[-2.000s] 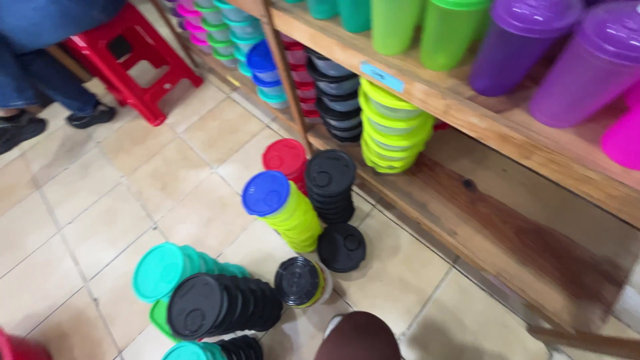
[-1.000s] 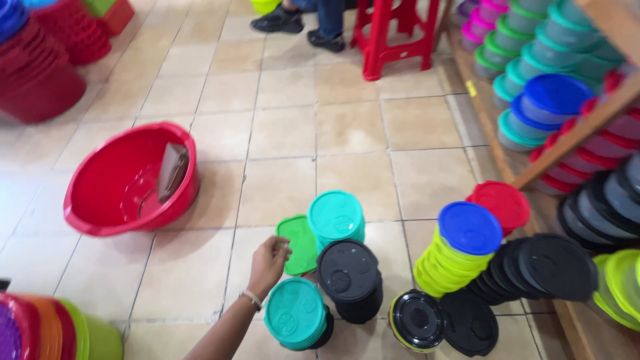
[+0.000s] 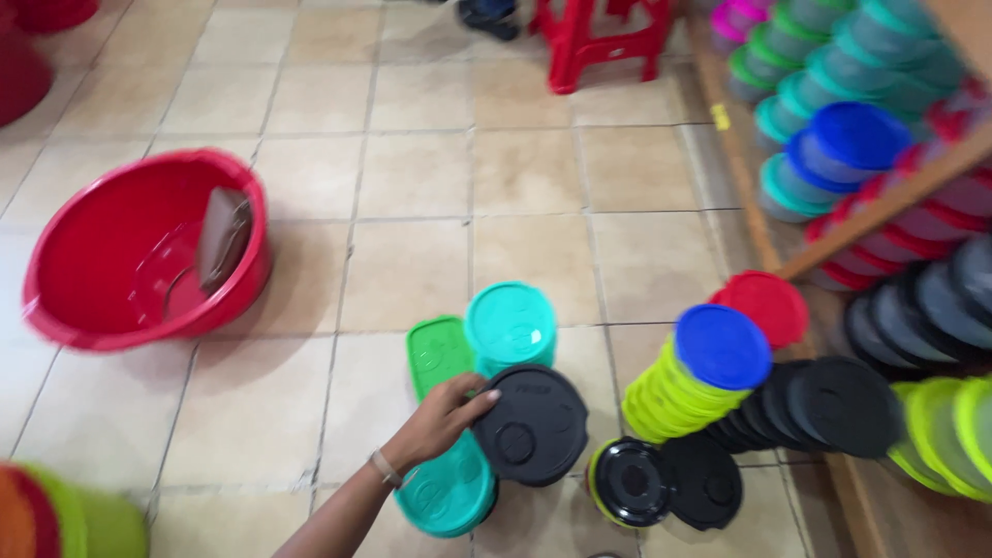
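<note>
My left hand grips the left edge of a round black plastic lid, thumb on top. Whether the lid is apart from the stack below cannot be told. Behind it stands a stack with a turquoise lid, beside a green rectangular lid. Another turquoise lid lies below my wrist. To the right are a lime stack topped by a blue lid, a red lid, a stack of black-lidded containers, a small black-lidded container and a black lid. My right hand is out of view.
A red basin holding a brown purse stands on the tiled floor at the left. A wooden shelf with stacked containers runs along the right. A red stool and a person's shoe are at the top; coloured tubs stand bottom left.
My left hand has moved from beside the green lid to the black lid and taken hold of its edge. Two seconds ago, no hand was in view.
</note>
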